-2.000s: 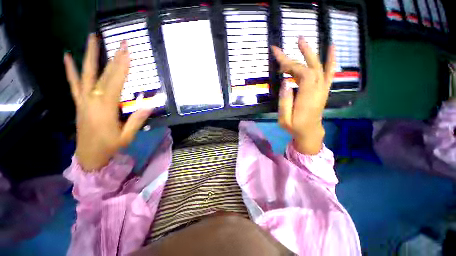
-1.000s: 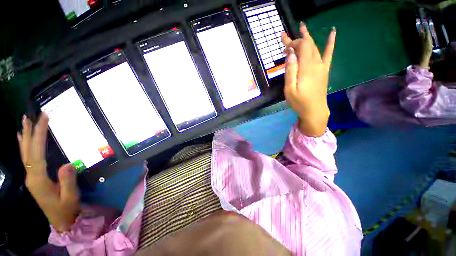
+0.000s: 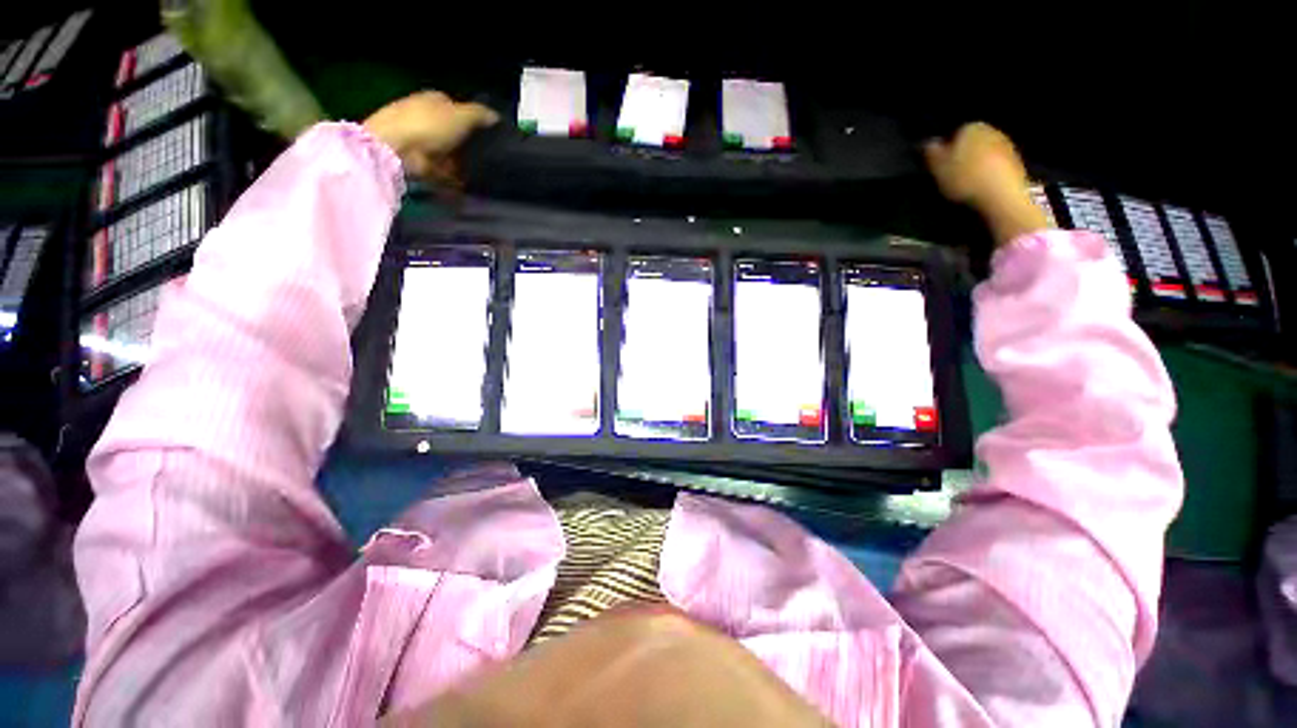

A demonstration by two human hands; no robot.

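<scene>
A black phone tray (image 3: 669, 458) lies in front of me with several phones side by side, their screens (image 3: 664, 341) mostly white with small green or red blocks at the bottom. Behind it is a second black phone tray (image 3: 871, 154) with three lit phones (image 3: 653, 111); its outline is dark. My left hand (image 3: 424, 125) is curled at the far tray's left end. My right hand (image 3: 979, 162) is curled at its right end. Both seem to grip it; the fingertips are hard to see.
Loaded phone trays with lit list screens stand at the left (image 3: 151, 199) and right (image 3: 1159, 249). A yellowish-green hose (image 3: 245, 68) hangs at the upper left, close to my left sleeve. Green worktop (image 3: 1209, 441) shows at the right. Pink clothing of another person shows at the right edge.
Both hands have moved from the near tray's phones out to the ends of the far tray. The view has levelled and shows more of the back. The near tray's rightmost screen changed from a list to white.
</scene>
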